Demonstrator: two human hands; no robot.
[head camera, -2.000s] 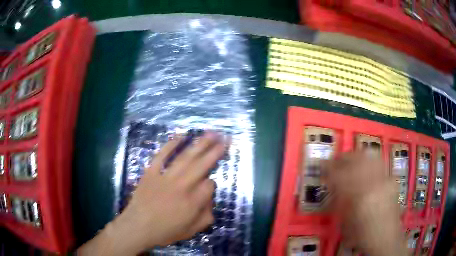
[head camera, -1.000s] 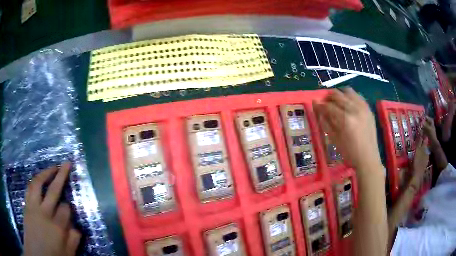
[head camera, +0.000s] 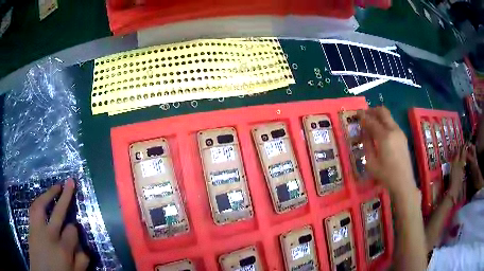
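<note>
My left hand (head camera: 53, 227) lies on the lens tray (head camera: 20, 211), a grid of small dark squares under shiny plastic at the left edge; its fingers are apart. My right hand (head camera: 383, 145) is over the upper right pocket of the red foam tray (head camera: 212, 116), at the top of a gold phone body (head camera: 353, 138). Its fingers are bent and blurred, and I cannot tell if they hold a small piece. Other gold phone bodies (head camera: 225, 177) lie in the tray's pockets in two rows, labels and green board showing. The lower row is partly cut off.
A yellow adhesive sheet (head camera: 186, 71) lies beyond the tray, with small rings around it. Black sticker strips (head camera: 366, 61) lie beyond its right end. Stacked red trays (head camera: 228, 16) stand at the far side. A neighbouring worker's arms (head camera: 448, 196) reach over another red tray (head camera: 419, 119) at right.
The view has swung right from the lens tray to the foam tray, then shifted slightly. My right hand has moved from the first top-row pocket to the far right one. My left hand stays on the lens tray.
</note>
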